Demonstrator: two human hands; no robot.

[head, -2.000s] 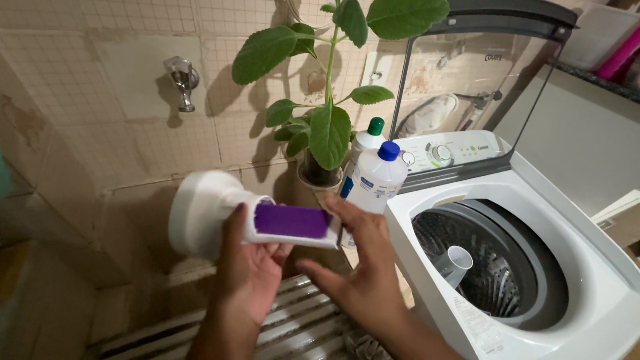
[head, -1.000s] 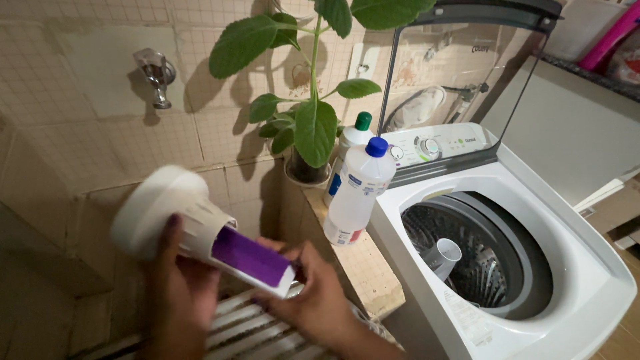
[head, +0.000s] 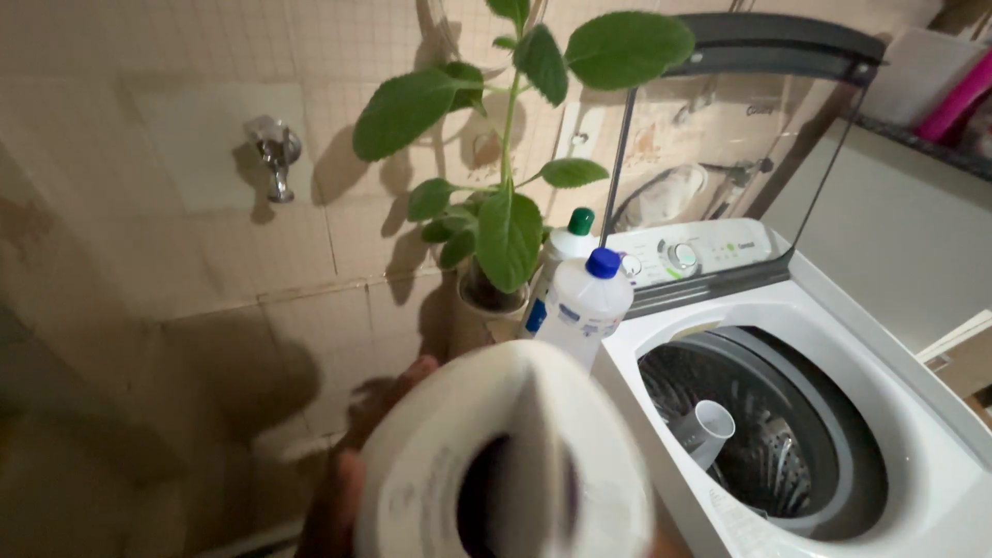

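A white plastic cylindrical part (head: 403, 473), blurred and close to the camera, shows its round end with a dark opening and a raised ridge across it. My left hand (head: 349, 465) grips it from the left, fingers partly hidden behind it. Only a small blurred patch of my right hand (head: 668, 539) shows at the part's lower right, so its fingers cannot be made out. Just beyond the part stand a clear bottle with a blue cap (head: 603, 265) and a white bottle with a green cap (head: 581, 223).
At the right stands a top-loading washing machine (head: 914, 465), its lid (head: 775, 50) raised and a pale agitator post (head: 709, 426) in the drum. A potted plant (head: 508, 240) stands behind the bottles. A metal tap (head: 277, 159) juts from the tiled wall.
The white part has been turned so its round end faces the camera, and it has moved right, in front of the bottles. Its purple inside, plain before, is now mostly hidden.
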